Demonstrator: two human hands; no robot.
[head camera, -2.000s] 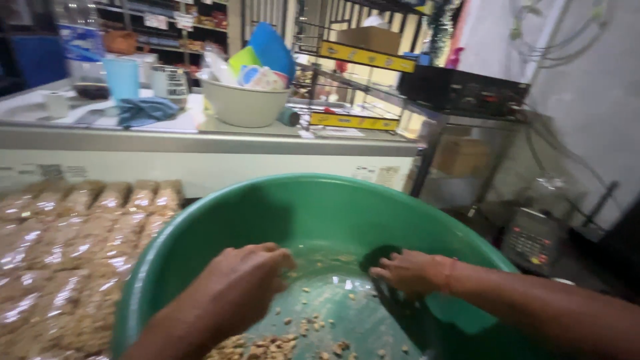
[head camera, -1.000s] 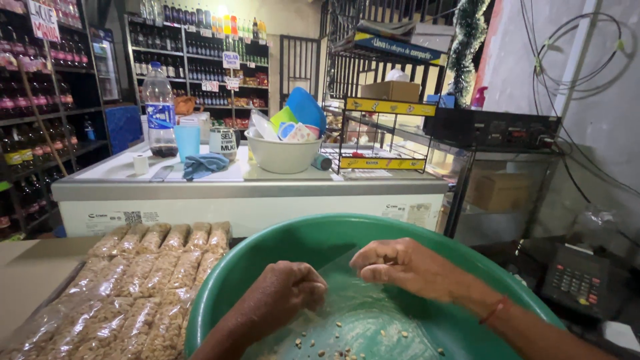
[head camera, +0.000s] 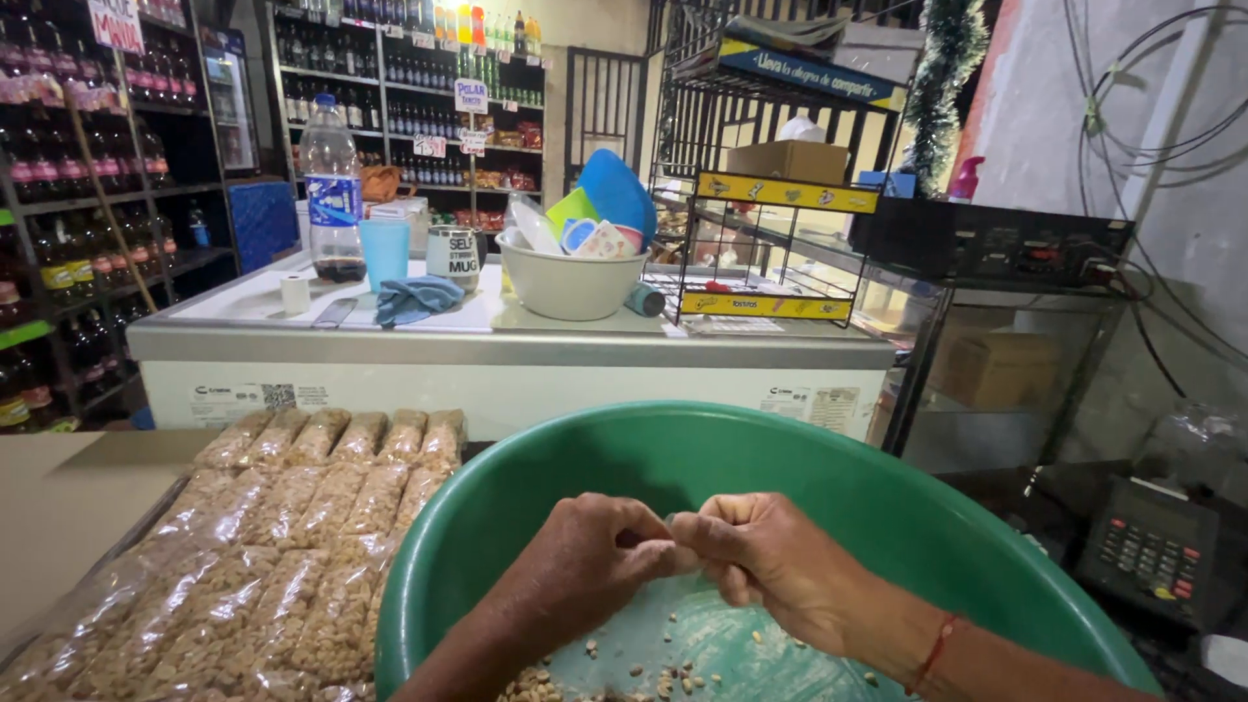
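Note:
Both hands meet over a large green plastic basin (head camera: 760, 429). My left hand (head camera: 595, 551) and my right hand (head camera: 770, 556) touch at the fingertips, thumbs and forefingers pinched together. Thin clear plastic, apparently a bag (head camera: 624, 624), hangs faintly below the fingers; its edges are hard to make out. A red cord circles the right wrist. Loose peanuts (head camera: 673, 678) are scattered over the dusty basin floor, with a denser heap (head camera: 531, 687) at the lower left, partly hidden by my left forearm. Left of the basin lie rows of filled clear bags of peanuts (head camera: 331, 497).
Beyond the basin stands a white chest freezer (head camera: 487, 380) bearing a grey bowl (head camera: 570, 283) of plastic ware, a bottle (head camera: 331, 185), a blue cup (head camera: 386, 253), a mug (head camera: 453, 258), a blue cloth (head camera: 414, 300) and a wire rack (head camera: 770, 304). A card terminal (head camera: 1150, 546) sits at right.
My hands were apart low in the basin, then rose with clear plastic between them; now their fingertips meet. The view has tilted and steadied.

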